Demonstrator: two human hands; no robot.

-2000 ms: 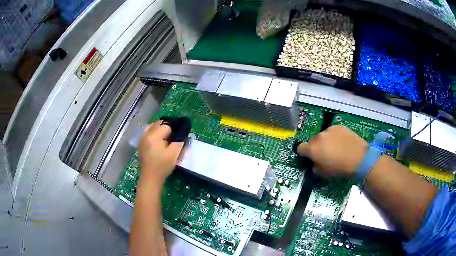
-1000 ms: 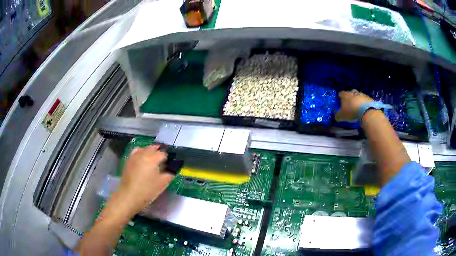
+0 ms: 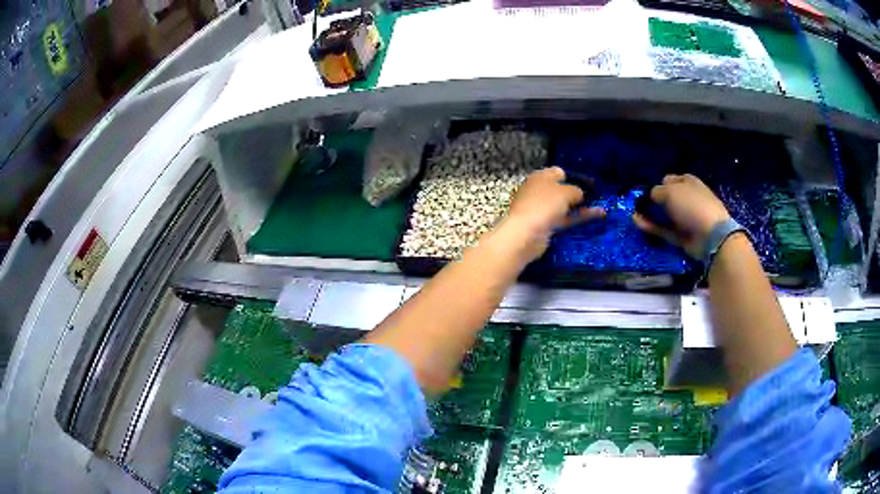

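My left hand (image 3: 552, 207) is at the left side of the middle bin, which is filled with bright blue components (image 3: 613, 236). My right hand (image 3: 683, 214) is at the right side of the same bin, with a strap (image 3: 726, 234) on its wrist. Both hands have black coverings on fingertips. The fingers reach down into or just over the blue components; whether they grip any is too small to tell. Green circuit boards (image 3: 589, 386) lie in front, partly hidden under my forearms and blue sleeves.
Off-white components (image 3: 463, 198) fill the left bin, with a clear plastic bag (image 3: 391, 169) beside it. Dark blue-purple components (image 3: 762, 217) are at the right. A shelf edge (image 3: 540, 94) runs above the bins. Finned heatsinks (image 3: 333, 307) and a metal rail (image 3: 579, 307) stand below them.
My left hand has moved from over the left board up and right to the blue bin. My right hand first moved from the boards to that bin and is still there. The view has shifted upward.
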